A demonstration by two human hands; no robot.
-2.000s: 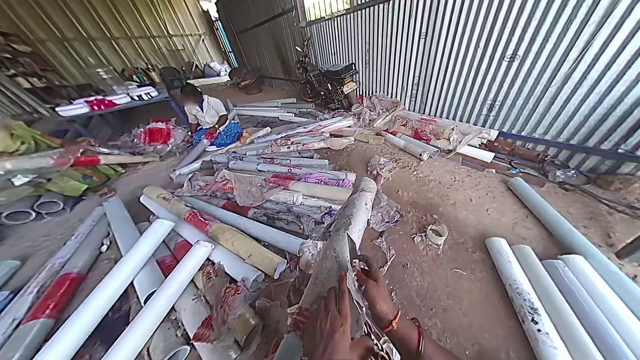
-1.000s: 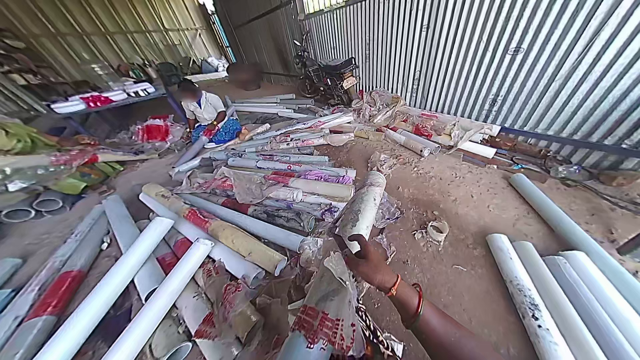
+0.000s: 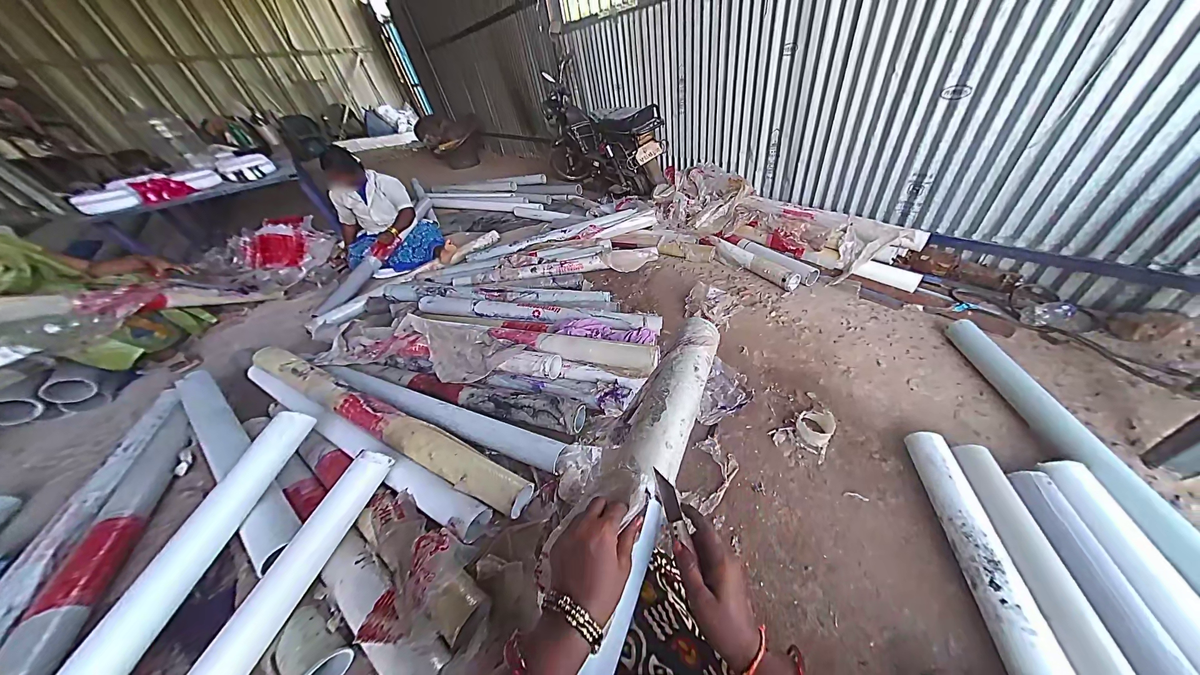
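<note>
A plastic pipe (image 3: 677,403) with a dirty, mottled wrapping points away from me; its near part shows as a bare pale blue surface. My right hand (image 3: 717,586) grips a knife (image 3: 671,506), whose blade lies against the pipe where the wrapping is parted. On the left side of the pipe, my left hand (image 3: 591,553) holds the loose wrapping between thumb and fingers. Patterned cloth (image 3: 661,619) shows beneath the near part of the pipe.
Many pipes (image 3: 450,436) lie left and ahead, several white ones (image 3: 994,553) at right. A person (image 3: 380,211) sits with a pipe; another person's arm (image 3: 127,266) shows far left. A motorcycle (image 3: 609,131) stands by the corrugated wall (image 3: 844,103). A ring-shaped scrap (image 3: 814,429) lies on the floor.
My left hand is back in view on the wrapping. My right hand has come nearer from farther up the pipe. Wrapping that covered the near part is now parted, showing the pale surface.
</note>
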